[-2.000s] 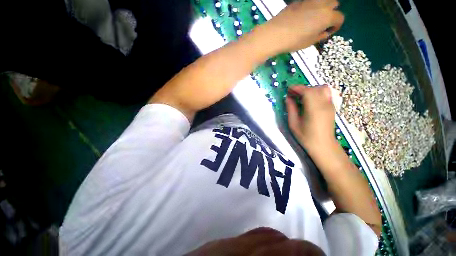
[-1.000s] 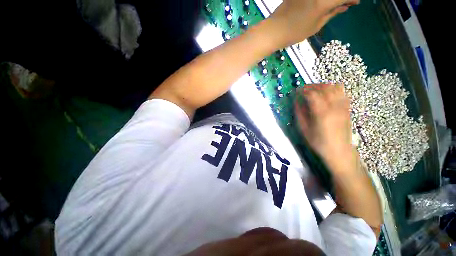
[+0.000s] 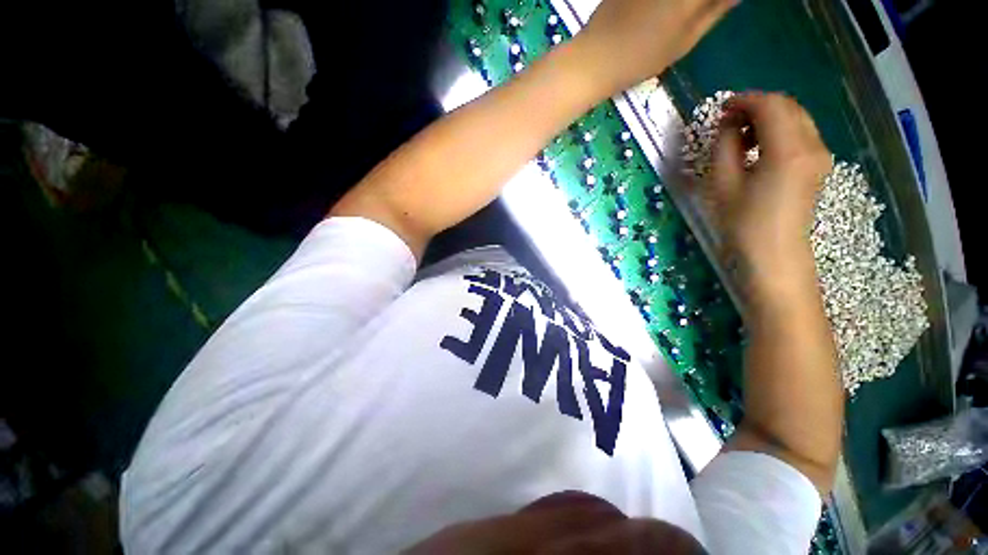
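Note:
The green circuit boards (image 3: pixel 623 222) run diagonally between pale rails, with rows of small white and dark parts standing on them. My left hand (image 3: pixel 666 33) is at the top edge, beyond the boards, with its fingertips cut off or blurred; whether it holds anything cannot be told. My right hand (image 3: pixel 769 173) is over the upper left part of the pile of loose white components (image 3: pixel 867 293), palm down. Its thumb and fingers are bent towards the components, and whether something is pinched cannot be told.
The near rail (image 3: pixel 558 233) shines brightly beside my shirt. The far rail (image 3: pixel 650 125) lies between boards and pile. A clear plastic bag (image 3: pixel 932 450) lies at the lower right. A raised edge (image 3: pixel 883 130) bounds the dark green bench surface. My left forearm crosses over the boards.
My right hand has moved from over the boards, up and to the right, onto the pile, uncovering more of the boards. My left hand has shifted slightly left at the top edge.

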